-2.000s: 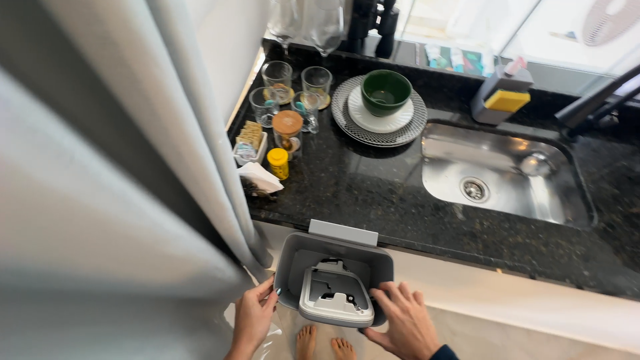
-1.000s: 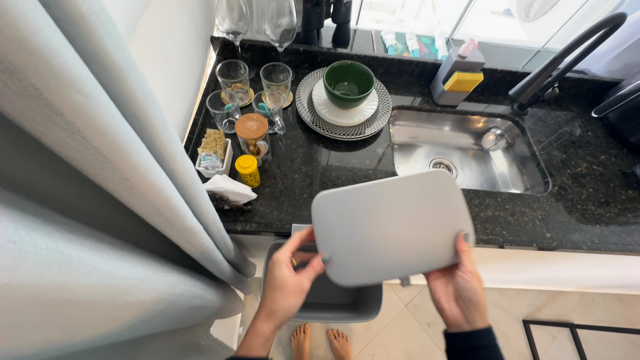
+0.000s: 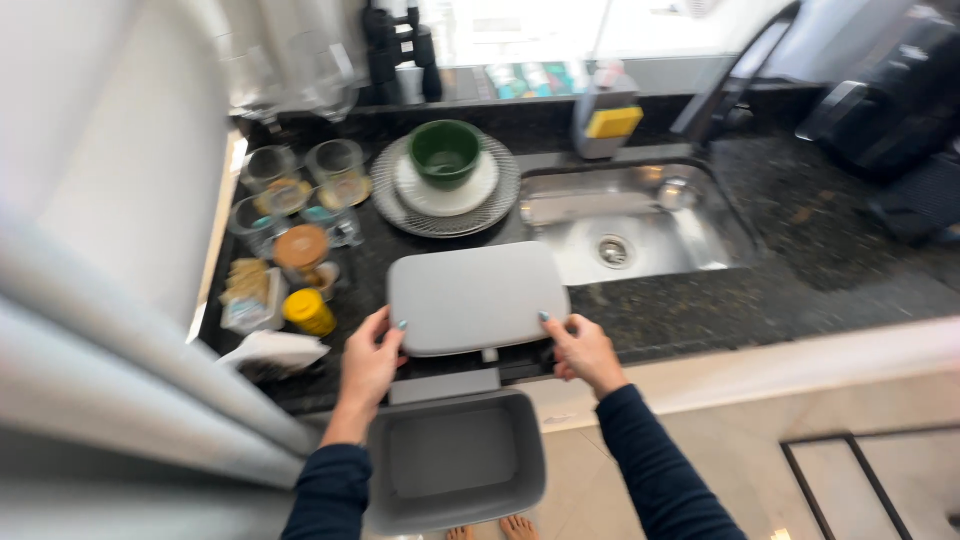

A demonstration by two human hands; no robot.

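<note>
A light grey rectangular lid (image 3: pixel 477 298) is held over the front of the black stone counter, just left of the sink. My left hand (image 3: pixel 371 360) grips its left front corner, thumb on top. My right hand (image 3: pixel 586 351) pinches the right front corner, thumb on top and fingers below. Whether the lid rests on the counter I cannot tell. Beneath my hands, a dark grey plastic bin (image 3: pixel 457 454) hangs at the counter's front by a grey bracket (image 3: pixel 444 385); its inside shows bare.
Behind the lid stand stacked plates (image 3: pixel 495 196) with a green bowl (image 3: pixel 444 154). Glass mugs (image 3: pixel 337 172), a yellow-capped jar (image 3: pixel 308 311) and napkins (image 3: pixel 277 349) are at left. The steel sink (image 3: pixel 637 225), black faucet (image 3: pixel 739 71) and sponge holder (image 3: pixel 596 112) lie right. A grey curtain (image 3: pixel 112 337) borders the left.
Both hands have lifted the lid from the bin and moved it forward over the counter. Its underside with a white frame showed at first; its smooth top shows now.
</note>
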